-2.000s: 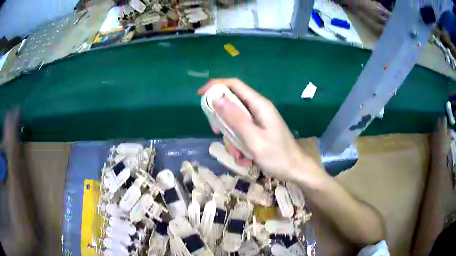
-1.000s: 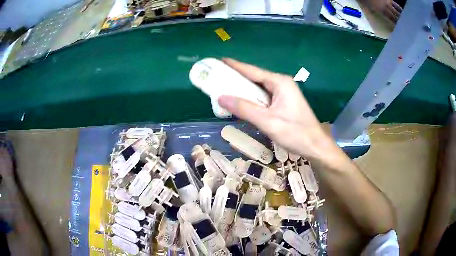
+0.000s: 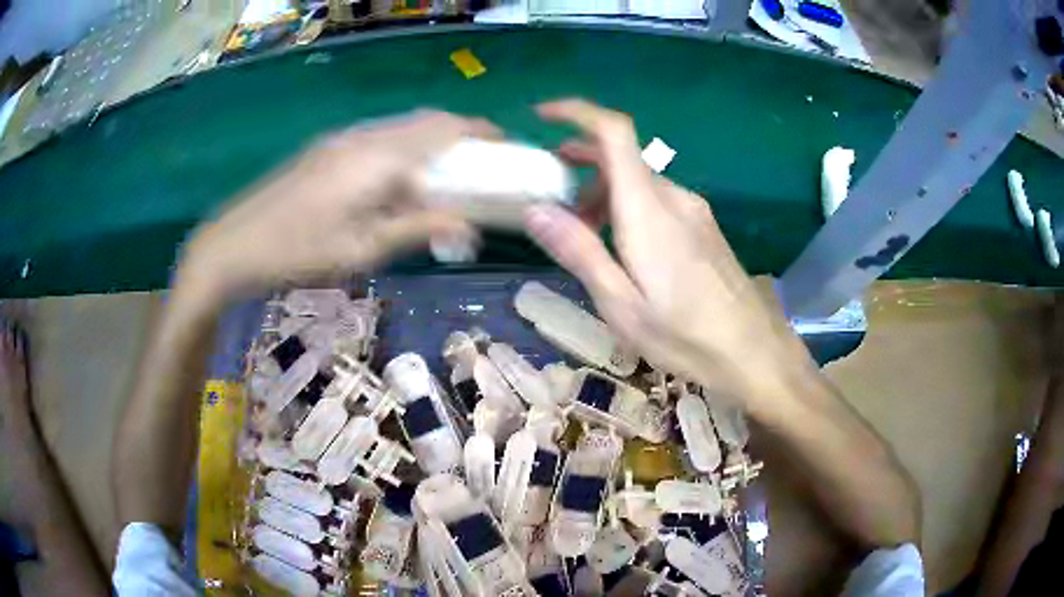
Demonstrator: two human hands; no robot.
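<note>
A thick white rounded device [image 3: 496,175], blurred, is held level above the belt. My left hand [image 3: 338,192], also blurred, grips its left end. A small whitish piece [image 3: 455,243] shows below the left thumb; I cannot tell if it is part of the device. My right hand [image 3: 665,251] is around the right end with its fingers apart, the thumb tip at the device's lower edge. Below the hands, a parts tray [image 3: 408,292] is heaped with cream covers with black windows [image 3: 475,534] and plain ovals on sprues [image 3: 292,517].
The green belt [image 3: 350,88] crosses behind the hands, with a yellow piece [image 3: 468,62], a small white piece [image 3: 658,154] and white housings [image 3: 835,181]. A grey metal post [image 3: 910,187] slants at right. Other people's arms show at the far left [image 3: 41,478] and far right [image 3: 1027,466].
My left hand has come in and taken hold of the device. The device has turned to lie level, and the fingers of my right hand have spread. White housings have appeared on the belt at right.
</note>
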